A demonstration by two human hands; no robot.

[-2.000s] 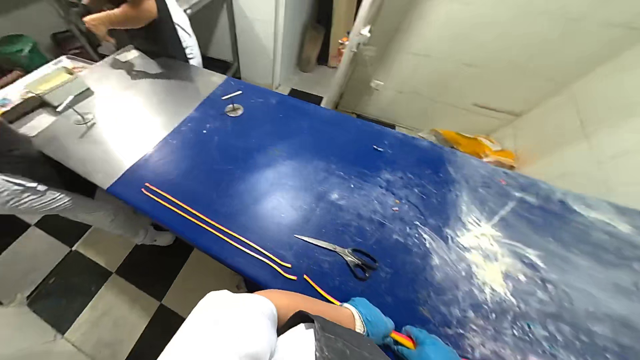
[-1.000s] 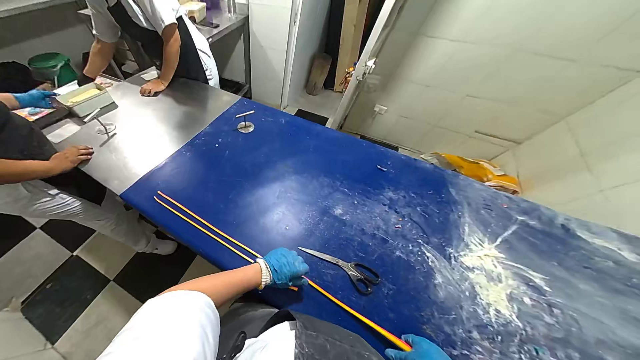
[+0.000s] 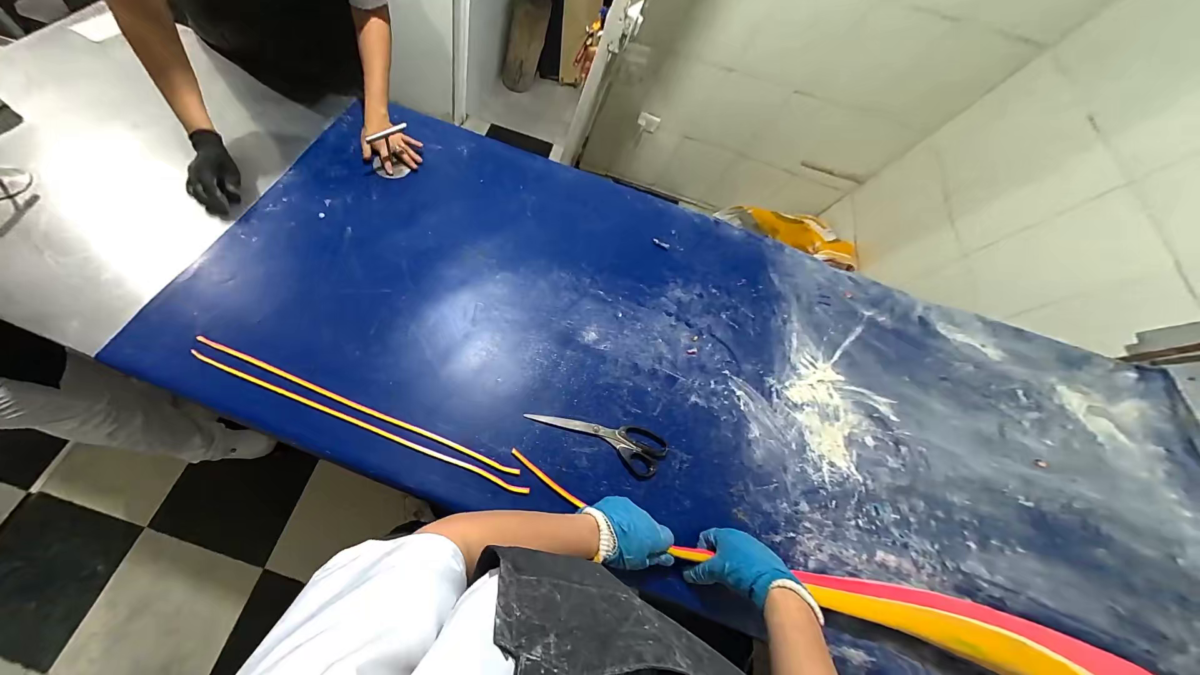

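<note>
My left hand [image 3: 634,533], in a blue glove, grips a narrow pink-and-yellow strand [image 3: 692,554] at the near edge of the blue tabletop. Close by on the right, my right hand [image 3: 741,564], also blue-gloved, holds the same strand where it leads into a thick pink-and-yellow mass [image 3: 947,622]. The strand's thin free end reaches left past my left hand. Scissors with black handles [image 3: 640,451] lie just beyond my hands, blades pointing left. Two long thin yellow-orange strips [image 3: 356,408] lie side by side on the left part of the table.
White powder [image 3: 825,412] is scattered over the right part of the blue table [image 3: 375,253]. A co-worker's bare hand [image 3: 392,147] rests by a metal disc tool at the far edge; their black-gloved hand [image 3: 215,173] is over the steel table [image 3: 103,178]. Another person's leg shows at left.
My left hand has moved right along the strand, close to my right hand. A co-worker's hand now touches the metal disc tool, which stood alone before. The view has shifted.
</note>
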